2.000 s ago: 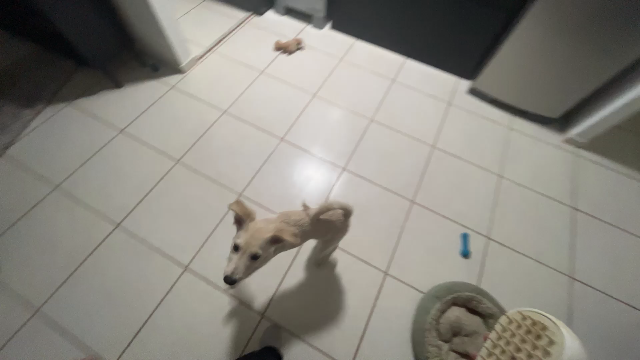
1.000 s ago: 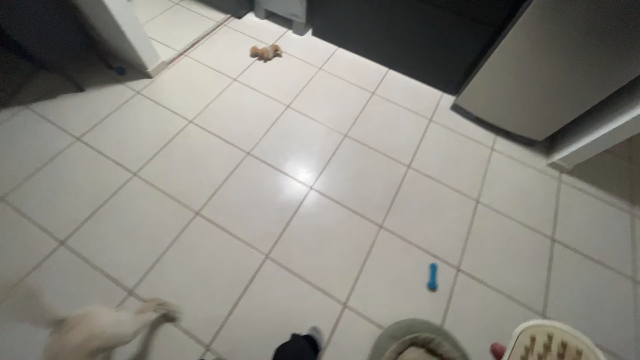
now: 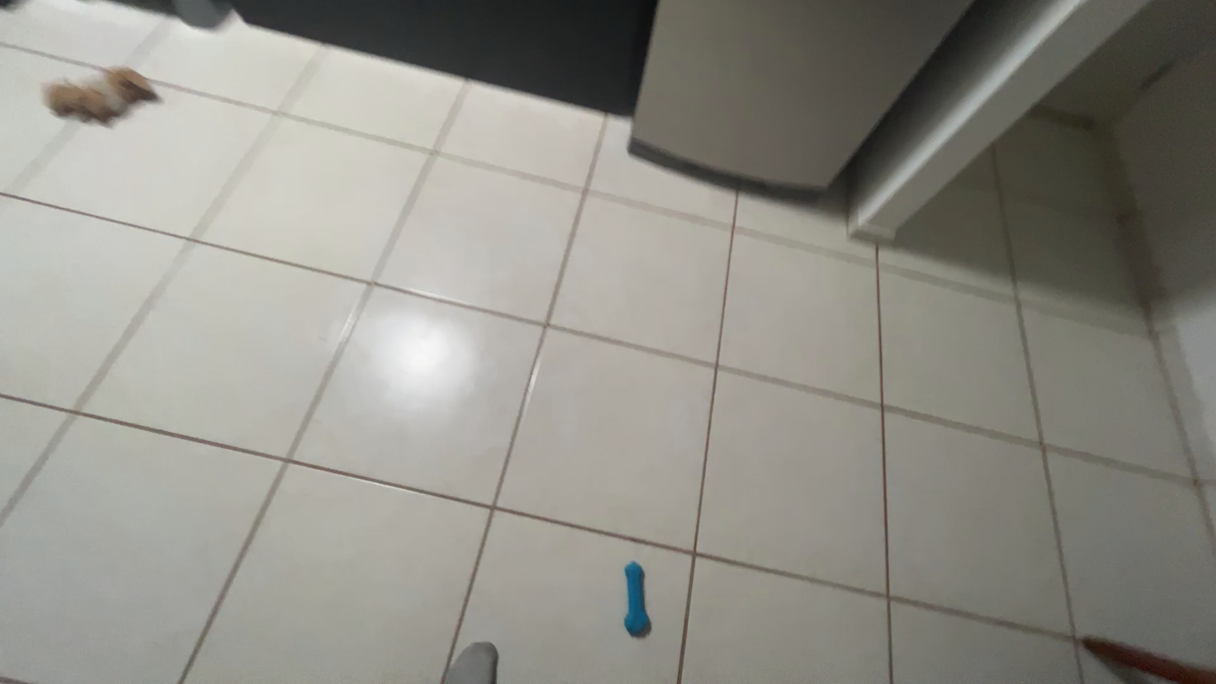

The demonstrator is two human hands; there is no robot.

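Note:
Neither my left hand nor my right hand shows in the head view. A blue bone-shaped toy lies on the tiled floor at the lower middle [image 3: 636, 600]. Just left of it, the grey tip of a shoe or sock [image 3: 473, 663] enters from the bottom edge. Far at the upper left, a brown plush toy [image 3: 101, 95] rests on the tiles, somewhat blurred. A thin reddish-brown object [image 3: 1145, 658] reaches in at the lower right corner; what it is cannot be told.
A grey appliance, seemingly a refrigerator [image 3: 779, 85], stands at the top beside a dark cabinet or appliance front [image 3: 456, 38]. The end of a white partition [image 3: 988, 123] meets the floor right of it. A pale wall [image 3: 1178, 209] borders the right side.
The dog, seen earlier at the centre and then at the lower left, is out of view. The round pet bed and the slotted light-coloured object have also left the frame as the view turned right.

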